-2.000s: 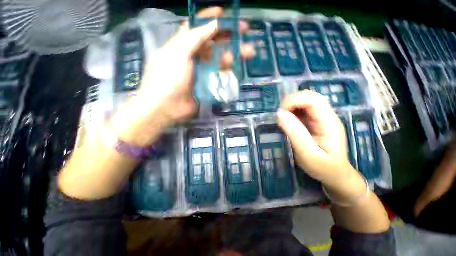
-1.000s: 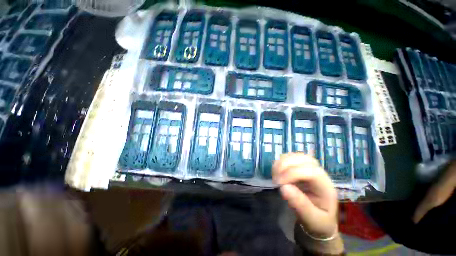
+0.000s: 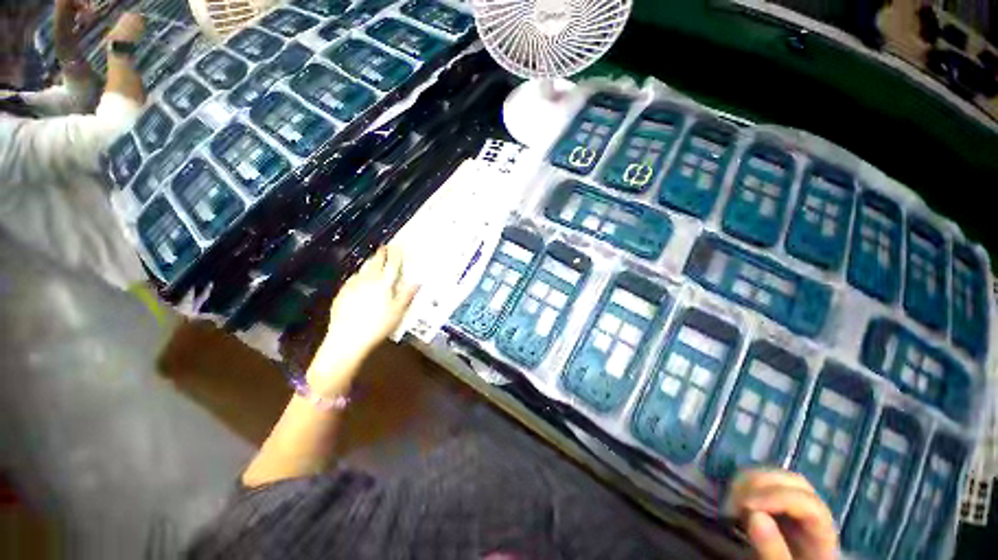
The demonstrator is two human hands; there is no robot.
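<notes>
A clear blister tray (image 3: 675,287) holds many dark teal phone housings (image 3: 615,341) in two rows with sideways ones between. Two housings at its far left carry yellowish loop-shaped gaskets (image 3: 637,173) on their solid ends. My left hand (image 3: 374,293) lies at the lower left end of white backing sheets (image 3: 443,246) beside the tray; its fingertips touch or overlap them, and whether it grips one I cannot tell. My right hand (image 3: 782,512) is at the tray's front edge, fingers curled, cut off by the bottom edge; whether it holds anything is unclear.
A white desk fan (image 3: 553,27) stands behind the tray's left end. To the left, a stack of filled trays (image 3: 287,123) with black shiny edges (image 3: 361,181) lies on the bench. Another person's arm and sleeve (image 3: 55,148) are at the far left. Perforated strips (image 3: 977,492) show at lower right.
The view has swung left. My left hand, out of view one second ago, is now at the backing sheets. The housing it held earlier is no longer in it. My right hand stays near the tray's front edge.
</notes>
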